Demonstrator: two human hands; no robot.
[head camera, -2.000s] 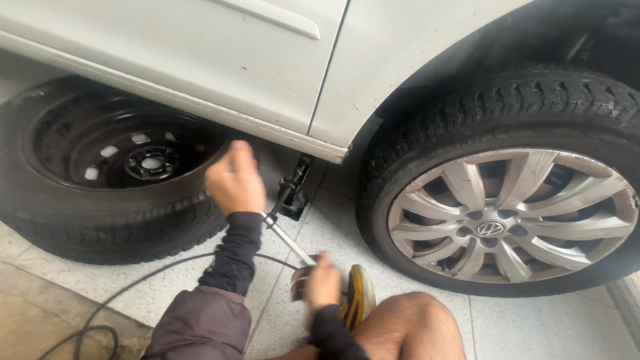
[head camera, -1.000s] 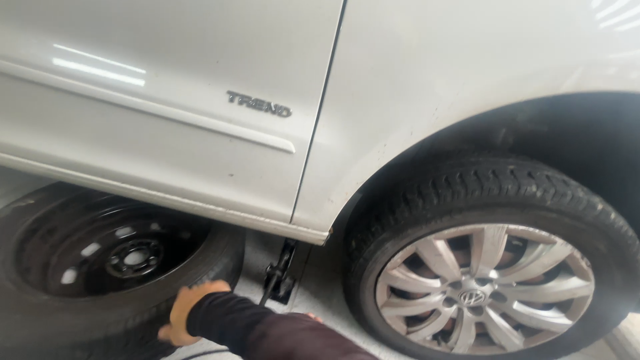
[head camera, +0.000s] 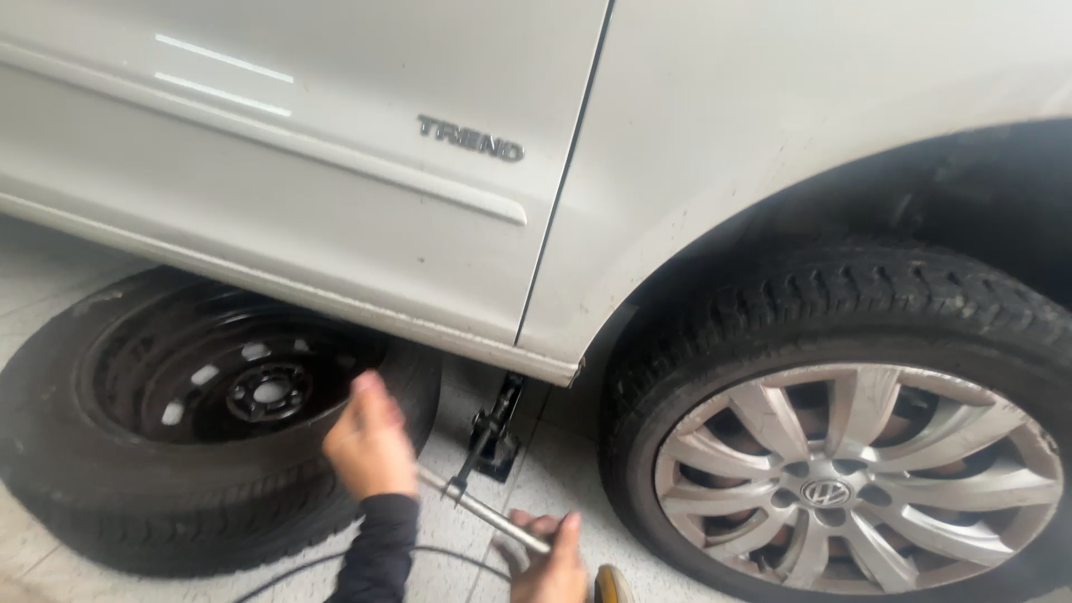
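A silver metal bar (head camera: 486, 512) runs through the hooked end of the crank rod of a black car jack (head camera: 496, 431), which stands under the sill of a white car. My left hand (head camera: 373, 440) is at the bar's upper left end, blurred, its fingers raised; whether it grips the bar is hidden. My right hand (head camera: 548, 557) is closed around the bar's lower right end. The jack's top is hidden behind the sill.
A spare wheel with a black steel rim (head camera: 126, 469) lies flat at left, partly under the car. The mounted wheel with a silver alloy rim (head camera: 871, 486) stands at right. A dark cable (head camera: 452, 553) crosses the tiled floor. A yellow shoe (head camera: 614, 586) shows at the bottom edge.
Since one second ago, my right hand and the silver bar have come into view at the bottom. The view has tilted up since two seconds ago.
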